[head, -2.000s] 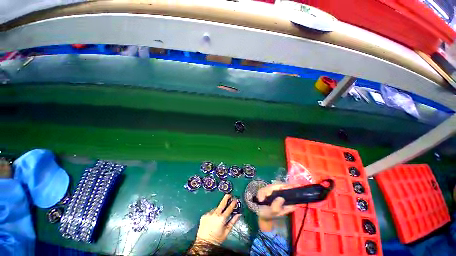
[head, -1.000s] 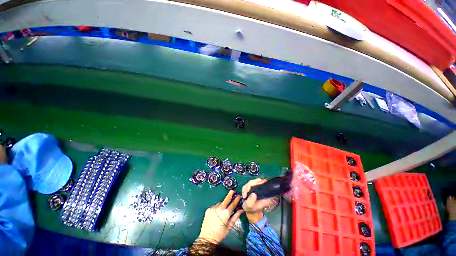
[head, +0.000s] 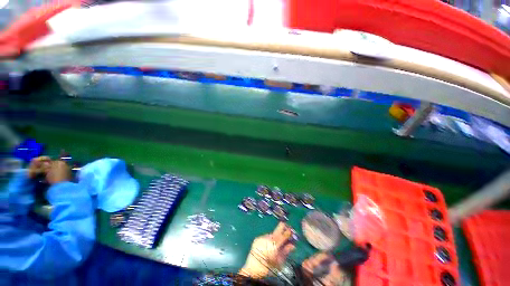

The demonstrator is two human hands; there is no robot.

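The view is blurred. My left hand [head: 269,251] is at the lower middle, its fingers at a small dark round unit [head: 292,232] just below the cluster of round units [head: 274,201]. My right hand [head: 325,269] is at the bottom edge, partly cut off, holding the black electric screwdriver [head: 353,255], which points right over the red tray's edge. The round patch of screws [head: 320,229] lies just above my right hand. Loose bright metal pieces [head: 202,227] lie left of my hands.
A red parts tray [head: 394,223] with a column of round units stands right, a clear bag [head: 367,215] on its left edge. Another red tray [head: 492,240] is beyond. A ribbed metal stack [head: 154,211] and a person in blue [head: 50,223] are left. The green conveyor [head: 223,162] and white shelf frame [head: 223,64] lie ahead.
The view has swung left, so the bench things appear further right. My right hand with the screwdriver has moved away from my left hand, down and right. More of the neighbour shows.
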